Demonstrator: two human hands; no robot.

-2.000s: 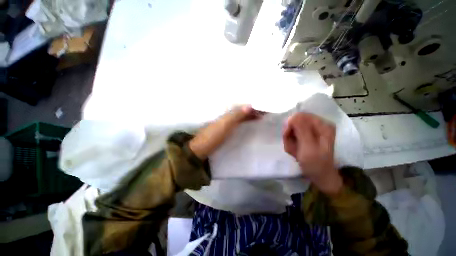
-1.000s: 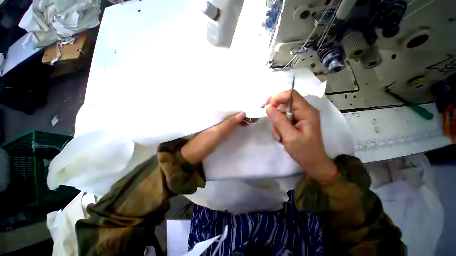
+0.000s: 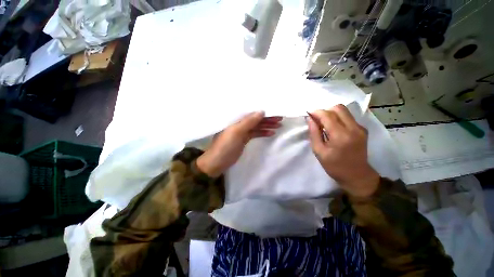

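Note:
White fabric [image 3: 281,162] lies over the table's front edge and hangs towards my lap. My left hand [image 3: 238,139] rests at its upper edge, with the thumb above and the fingers at the fold, pinching the cloth. My right hand [image 3: 344,146] is at the same edge, a little to the right, with a small dark pointed tool [image 3: 309,114] between its fingertips. Most of the tool is hidden by the fingers. The tip is at the fabric edge. The sewing machine [image 3: 401,59] stands at the upper right; its needle area is not clear.
A white lamp head [image 3: 262,32] stands left of the machine. A green-handled tool [image 3: 470,127] lies on the right. A green crate [image 3: 65,176] is at the left. White cloth [image 3: 89,24] is heaped at the upper left, and more cloth [image 3: 460,222] hangs at the lower right.
The right hand first rose with the metal tool pointing up, then came down to the fabric edge with its fingers curled round it. The left hand's fingers have spread along the edge.

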